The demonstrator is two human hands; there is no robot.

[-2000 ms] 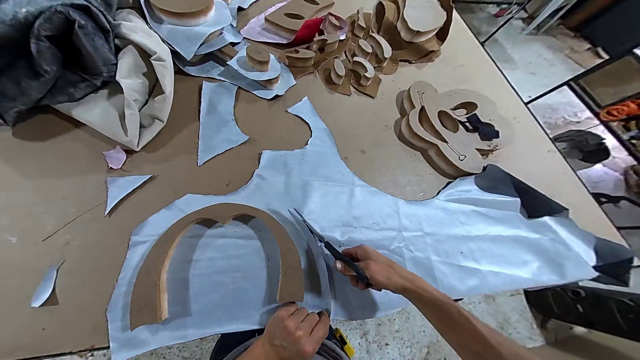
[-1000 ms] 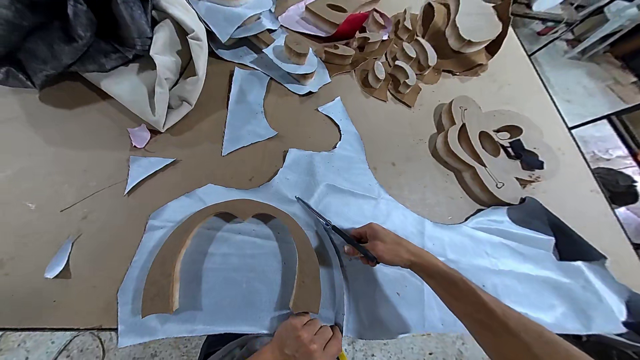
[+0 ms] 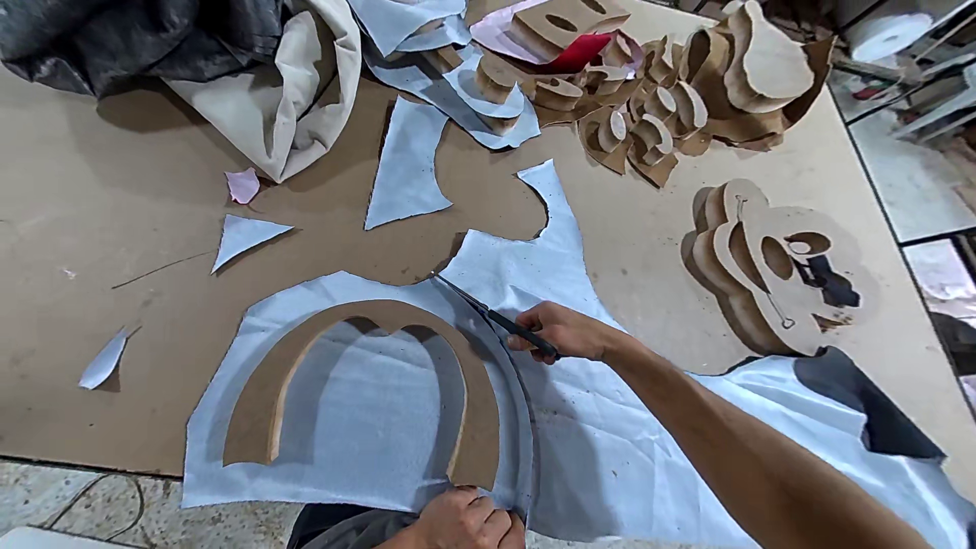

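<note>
My right hand (image 3: 560,332) grips a pair of scissors (image 3: 499,316) with dark handles. Their blades lie along a cut in the light-blue fabric (image 3: 656,450), with the tips at the fabric's upper edge. The cut curves around the right side of an arch-shaped board piece (image 3: 255,396), which rests on the fabric. At the lower end of that arch, my left hand (image 3: 469,520) holds the fabric's near edge, beside the end of the cut.
Layered board shapes (image 3: 751,259) stand at the right. Brown curved pieces (image 3: 659,114) and blue-covered pieces (image 3: 488,99) lie at the back. Dark and beige cloth (image 3: 305,91) is heaped at the back left. Fabric scraps (image 3: 242,240) lie on the tabletop (image 3: 69,267).
The scissors and my right hand have moved up along the fabric, and the cut now reaches its upper edge. My left hand stays near the arch's lower end.
</note>
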